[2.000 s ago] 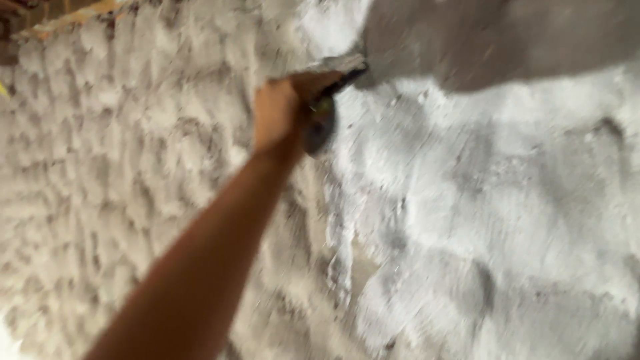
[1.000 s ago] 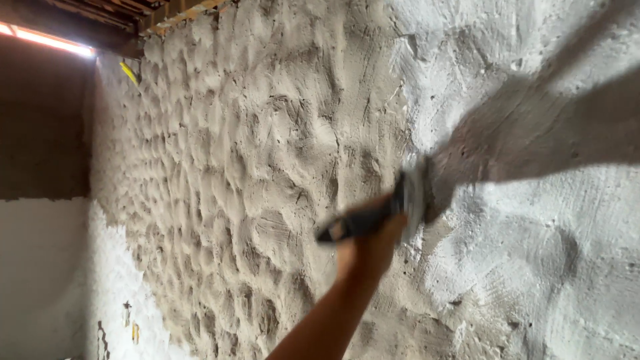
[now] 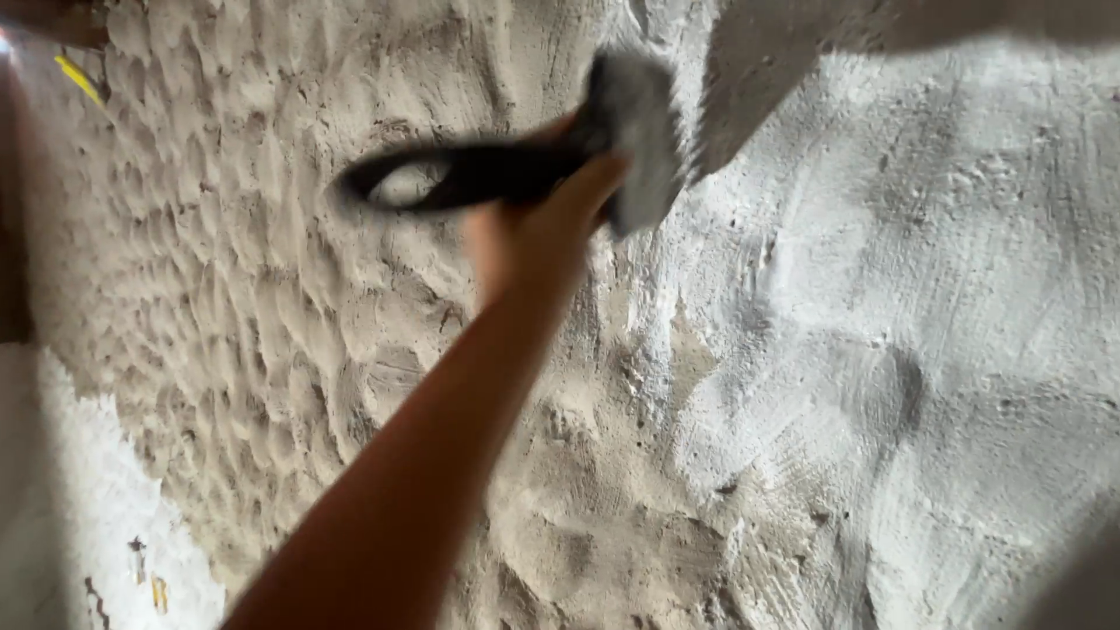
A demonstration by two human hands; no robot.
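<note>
My left hand (image 3: 534,232) is raised against the wall, its fingers and thumb closed around a wide brush (image 3: 490,171). The brush's black handle, with a hole near its end, points left. Its blurred grey bristles (image 3: 647,140) face right, over the border between rough beige plaster (image 3: 289,262) and a white-coated stretch of wall (image 3: 962,289). Streaks of white coating show beside and below the bristles. A patch of beige (image 3: 691,354) shows within the white edge. My right hand is out of view.
A yellow strip (image 3: 80,80) sticks out at the wall's upper left. A darker adjoining wall (image 3: 13,219) stands at the far left. White coating (image 3: 122,507) covers the lower left, with small fittings or holes in it. Shadows fall across the upper right and lower right.
The view has shifted closer to the rough plaster. My left hand, still holding the brush, has moved up along the white edge since one second ago.
</note>
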